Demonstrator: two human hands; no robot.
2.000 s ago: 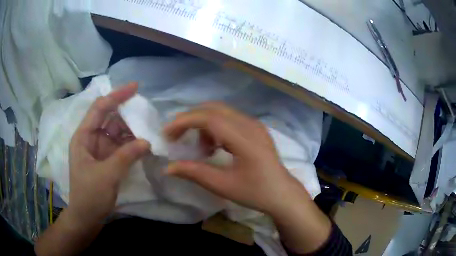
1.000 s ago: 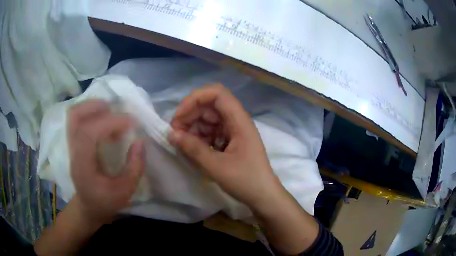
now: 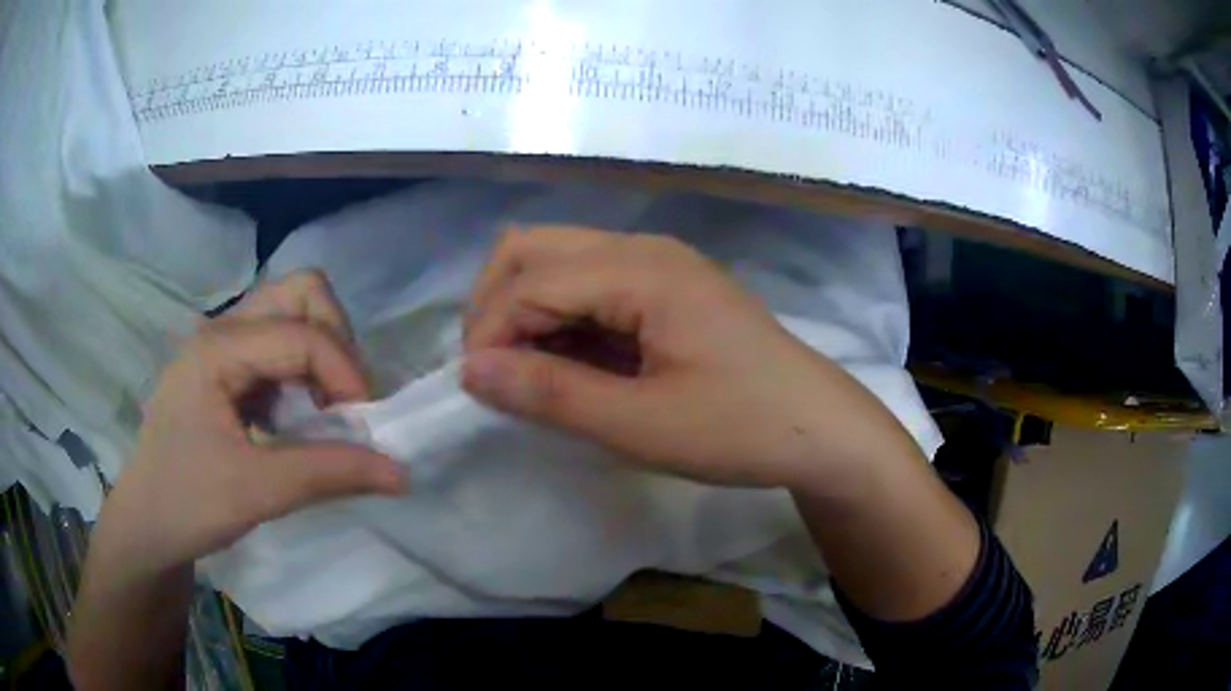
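Observation:
A large white garment (image 3: 540, 527) lies heaped over the lap below the table edge. A narrow doubled strip of it, a seam or folded edge (image 3: 419, 412), runs between my hands. My right hand (image 3: 635, 358) pinches the strip between thumb and index finger at centre. My left hand (image 3: 257, 419) is at the left end of the strip, with cloth inside its curled fingers and the thumb along the lower side. No tool is visible in either hand.
A white table (image 3: 608, 115) with a printed ruler scale and brown edge crosses the top. A slim metal tool (image 3: 1053, 61) lies at its upper right. More white cloth (image 3: 81, 203) hangs at left. A cardboard box (image 3: 1080, 540) and a yellow tube (image 3: 1067, 402) stand at lower right.
The view has turned, so the table edge looks more level and the box shows more. My left hand, blurred and apart from the strip a second ago, is now on the cloth; my right hand still pinches it.

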